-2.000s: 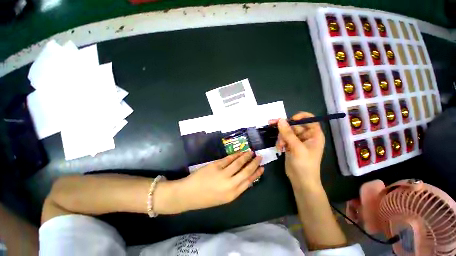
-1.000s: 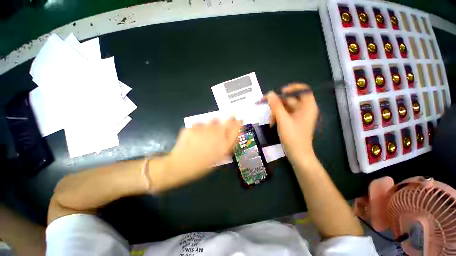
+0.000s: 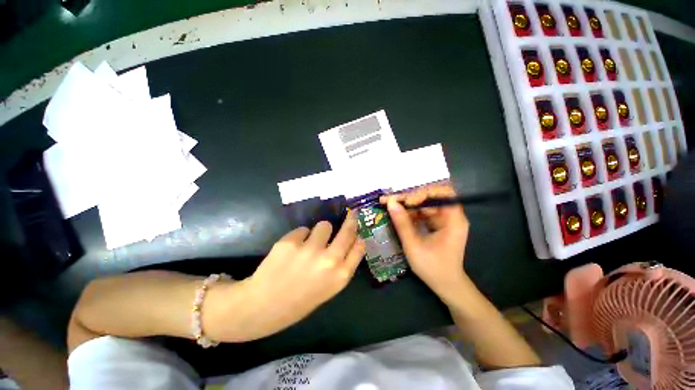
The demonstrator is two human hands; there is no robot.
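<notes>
A phone unit with a green board lies upright on the mat in front of me, its top end at the white strips. My left hand rests at its left edge, fingertips touching the upper left side. My right hand holds black tweezers, which point left; their tips are hidden or too small to see at the phone's upper end. A sticker sheet with grey blocks lies above, over a white backing strip. A dark sheet shows partly behind the hands.
Fanned white sheets lie at left, with a dark glossy smartphone beside them. A white foam tray of red-and-black modules stands at right, some pockets without modules. A pink fan is at lower right. A pale edge runs along the back.
My right hand and tweezers have moved down from the sticker sheet to the phone's top end. My left hand has moved down slightly, beside the phone. The view has shifted slightly.
</notes>
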